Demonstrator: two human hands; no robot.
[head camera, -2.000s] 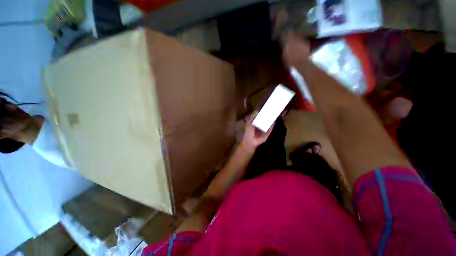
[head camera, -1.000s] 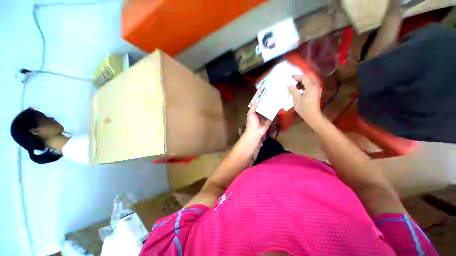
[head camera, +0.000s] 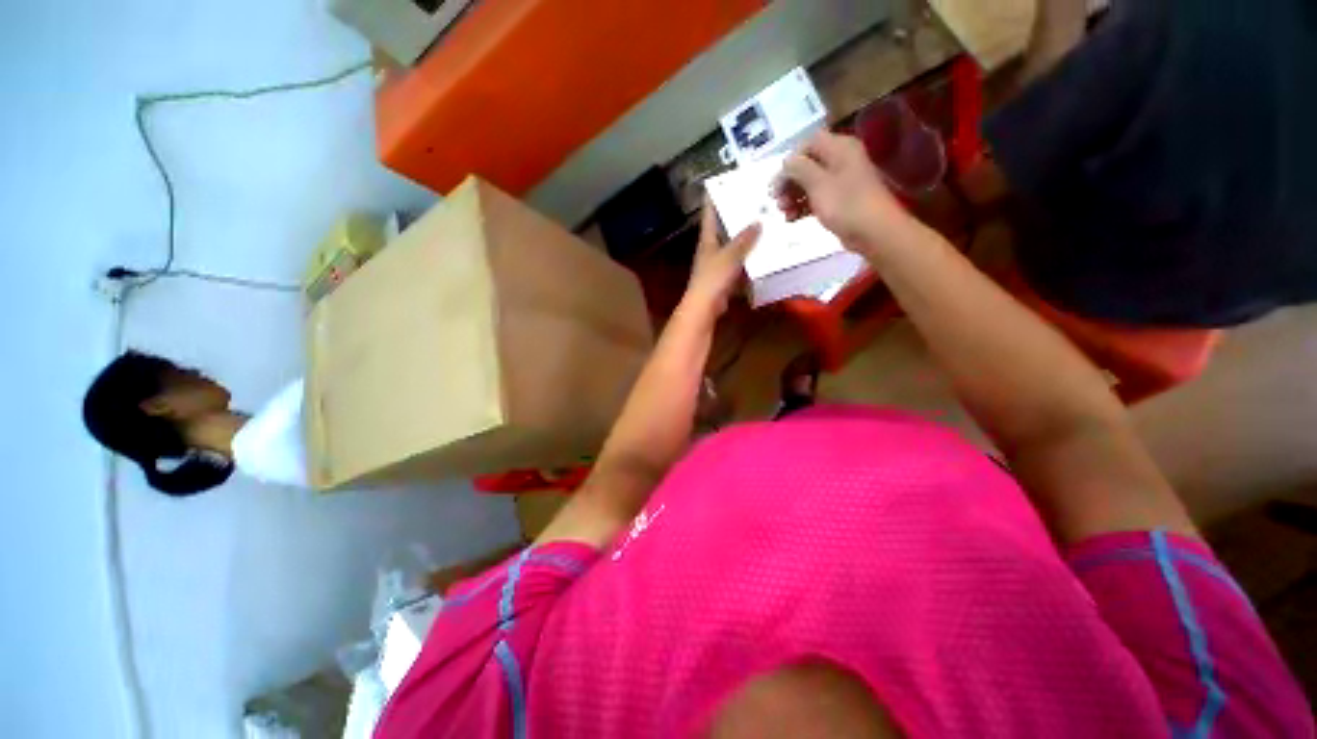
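A white retail box (head camera: 787, 248) is held in front of me, above the red stool (head camera: 841, 329). My left hand (head camera: 718, 263) grips the box at its left edge, with the thumb on its face. My right hand (head camera: 833, 188) is over the upper right of the box with fingers bent and pinched; whether it holds film is too small to tell. Another white box with a dark product picture (head camera: 773, 116) lies just beyond, on the strip beside the machine.
A large brown carton (head camera: 419, 339) stands at the left, with a person (head camera: 166, 419) behind it. The orange machine housing (head camera: 563, 87) is at the top. A person in dark clothing (head camera: 1155, 159) is at the right. White boxes and clear film (head camera: 397, 635) lie at the lower left.
The held box has turned and moved slightly away from me, covering most of the shiny stack on the stool. My right hand has moved up and left over it.
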